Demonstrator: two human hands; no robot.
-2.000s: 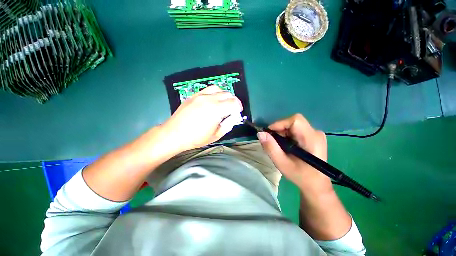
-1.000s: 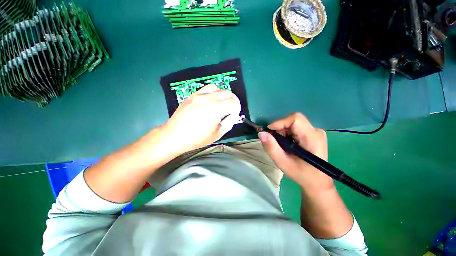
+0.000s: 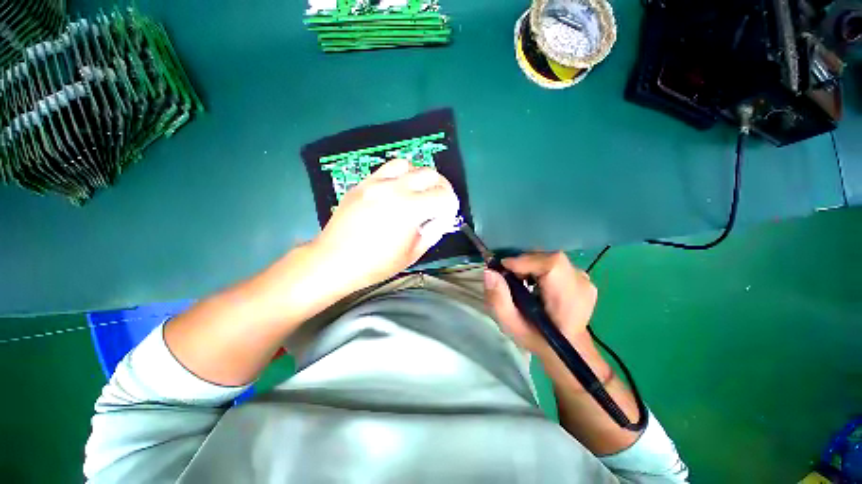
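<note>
A green-and-white PCB panel (image 3: pixel 349 173) lies on a black work pad (image 3: pixel 448 130) near the bench's front edge. My left hand (image 3: pixel 389 216) rests over the panel's lower right part, fingers bent and white covering at the fingertips. What those fingers hold is hidden. My right hand (image 3: pixel 543 301) grips the black soldering iron (image 3: pixel 563 351) like a pen. Its metal tip points up and left to the spot beside my left fingertips. The exact contact point is too small to tell.
Upright boards (image 3: pixel 90 104) stand fanned at the left. A flat board stack (image 3: pixel 379 31) lies beyond the pad. A round tin (image 3: pixel 565 36) sits right of it. A bulky black unit (image 3: pixel 728 71) with a cord stands at far right. A blue bin (image 3: pixel 129 338) is below the edge.
My right hand has moved slightly left and down, and the iron is now steeper, its rear end swung left and down. The cord now loops by my right wrist. My left hand stays over the panel.
</note>
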